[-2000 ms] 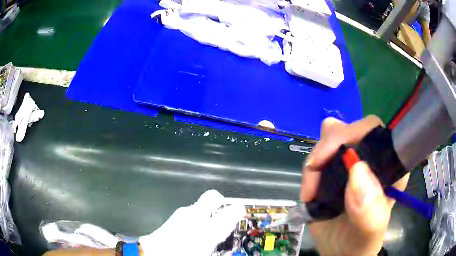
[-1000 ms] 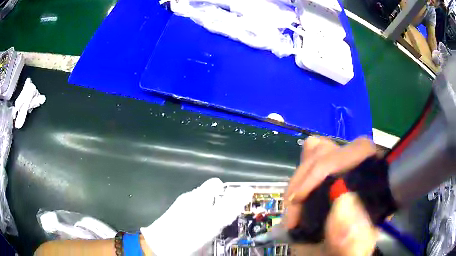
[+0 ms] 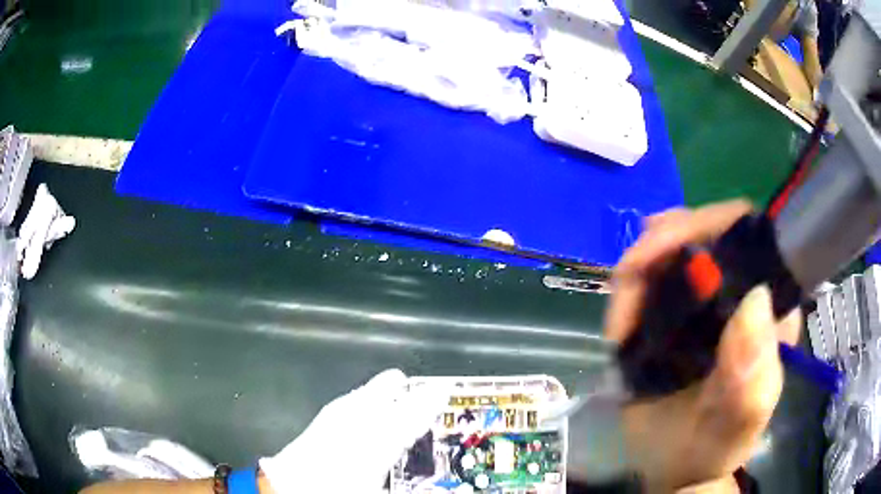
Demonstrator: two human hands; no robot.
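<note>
An open white power strip housing (image 3: 555,394) lies at the bottom centre, with a green circuit board (image 3: 526,457), brass contact strips and coloured wires inside. My left hand (image 3: 338,429), in a white glove, holds the housing by its left side. My bare right hand (image 3: 700,347) is closed around the black grip of a grey glue gun (image 3: 833,217) with a red button. The gun's pale tip is blurred at the housing's upper right edge. A blue pen (image 3: 811,370) sticks out behind the right hand. The housing's bottom end is cut off by the frame.
Blue corrugated sheets (image 3: 386,164) lie beyond the dark green bench (image 3: 193,328), with a white power strip (image 3: 591,121) and bagged cord (image 3: 425,63) on them. A crumpled white glove (image 3: 41,230) and a bagged cord are at left. Strips are stacked at right. A slim silver tool (image 3: 577,284) lies by the sheet's edge.
My right hand and the gun have moved up and right, away from the housing's middle, so more of its inside shows. My left hand still holds the housing.
</note>
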